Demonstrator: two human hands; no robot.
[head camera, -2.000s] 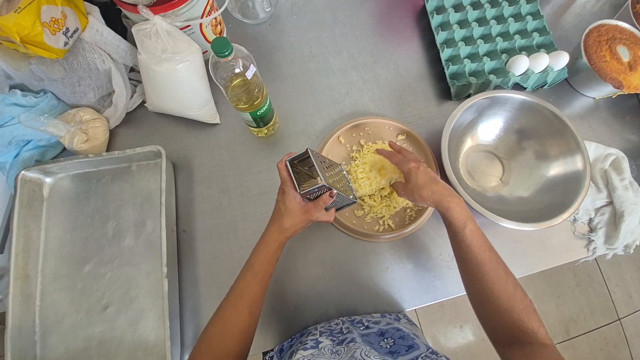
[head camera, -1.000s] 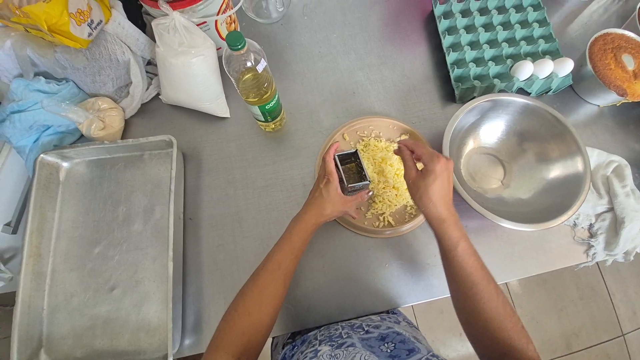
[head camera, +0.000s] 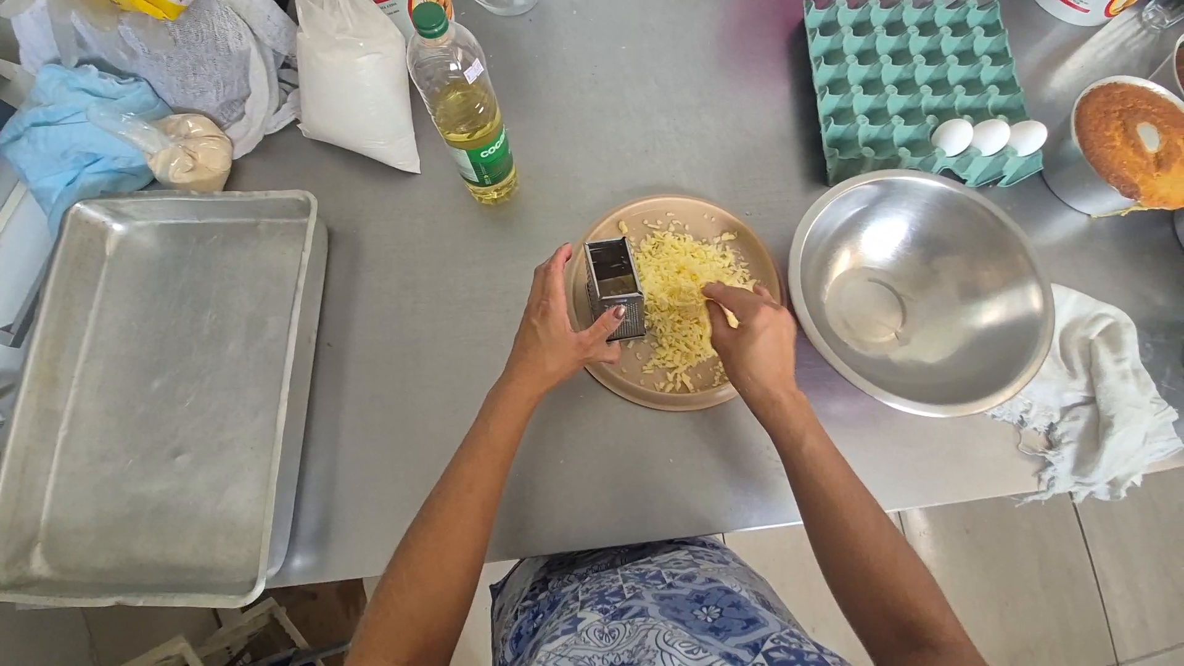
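A small metal box grater (head camera: 616, 289) stands over the left side of a tan round plate (head camera: 661, 400). My left hand (head camera: 558, 324) grips it, with the thumb against its near side and the fingers behind. Pale yellow grated shreds, like cheese, (head camera: 680, 296) are heaped on the plate to the right of the grater. At the heap's right edge is my right hand (head camera: 754, 338), thumb and forefinger pinched together at the shreds; a little yellow stuff shows by the fingertips, but whether they hold a piece cannot be told.
A steel bowl (head camera: 925, 388) stands right of the plate, beside a white cloth (head camera: 1096, 398). Behind are a green egg tray (head camera: 911, 83) with eggs (head camera: 990, 137) and a cake in a tin (head camera: 1128, 143). An oil bottle (head camera: 476, 129), a bag of white powder (head camera: 356, 88) and a large metal baking pan (head camera: 171, 398) are leftward.
The grater was tilted over the shreds two seconds ago and now stands upright at the plate's left. My right hand has gone from spread fingers on the heap to a pinch at its right edge.
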